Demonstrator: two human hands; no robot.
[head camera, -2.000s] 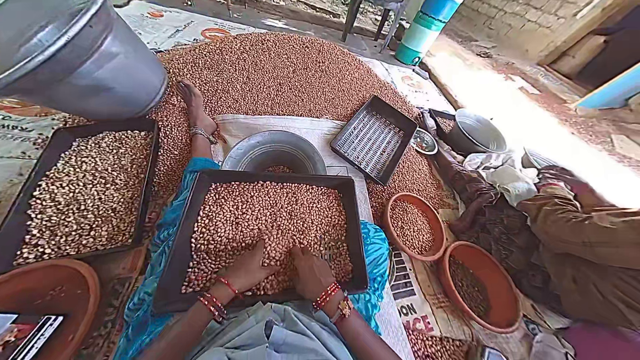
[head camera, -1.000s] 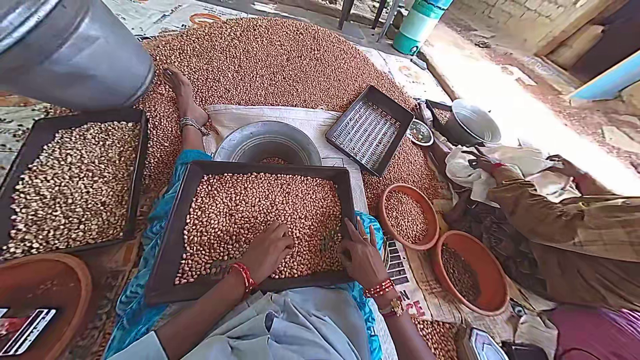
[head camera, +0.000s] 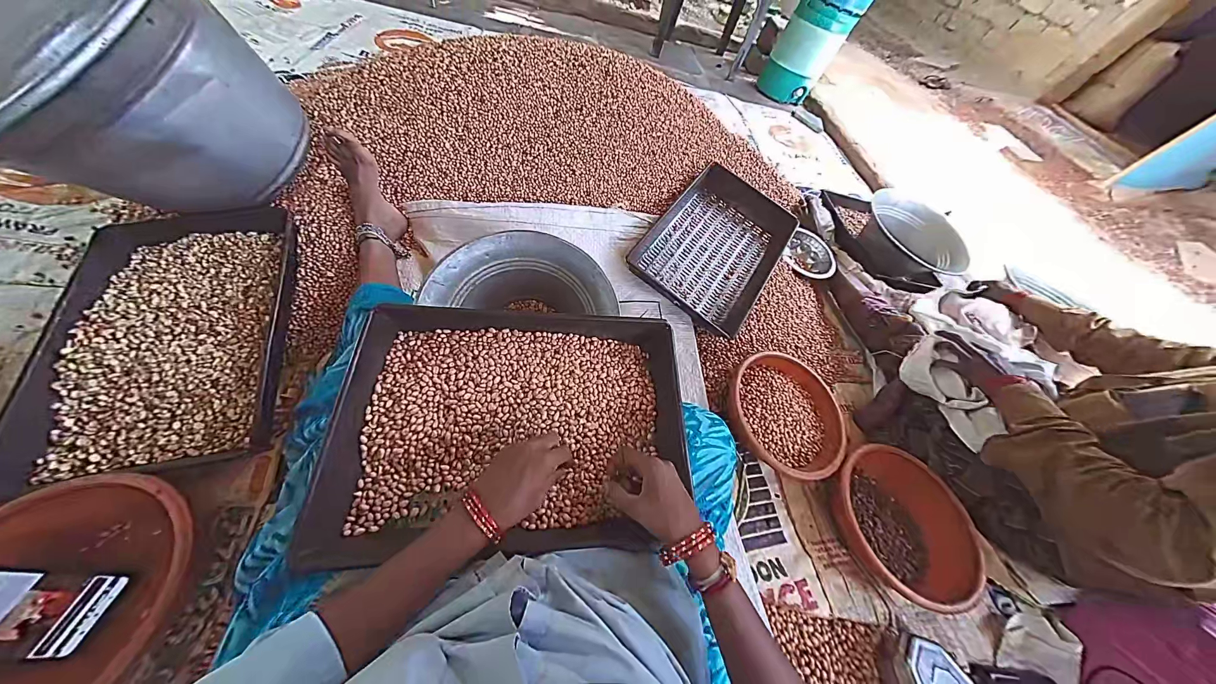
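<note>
A dark rectangular tray (head camera: 670, 380) of brown nuts or seeds (head camera: 503, 380) rests across my lap, over the near rim of a round metal basin (head camera: 475, 271). My left hand (head camera: 527, 478) lies on the nuts near the tray's middle, fingers bent; whether it holds any is hidden. At the tray's right side, my right hand (head camera: 653, 489) is raised a little with thumb and fingertips drawn together; I cannot tell whether a nut is between them. Red bangles circle both wrists. Beyond the basin, to the right, lies a dark tray with a slotted bottom (head camera: 708, 252).
A large nut heap (head camera: 532, 123) spreads ahead. Left are a metal bucket (head camera: 180, 104), a tray of paler pieces (head camera: 171, 351) and an orange bowl (head camera: 161, 513). Two orange bowls, one of nuts (head camera: 784, 418), one of darker bits (head camera: 888, 532), stand right, beside another person (head camera: 1092, 465).
My right hand has come off the tray's right edge, inward over the nuts, its fingers now drawn together. My left hand remains on the nuts.
</note>
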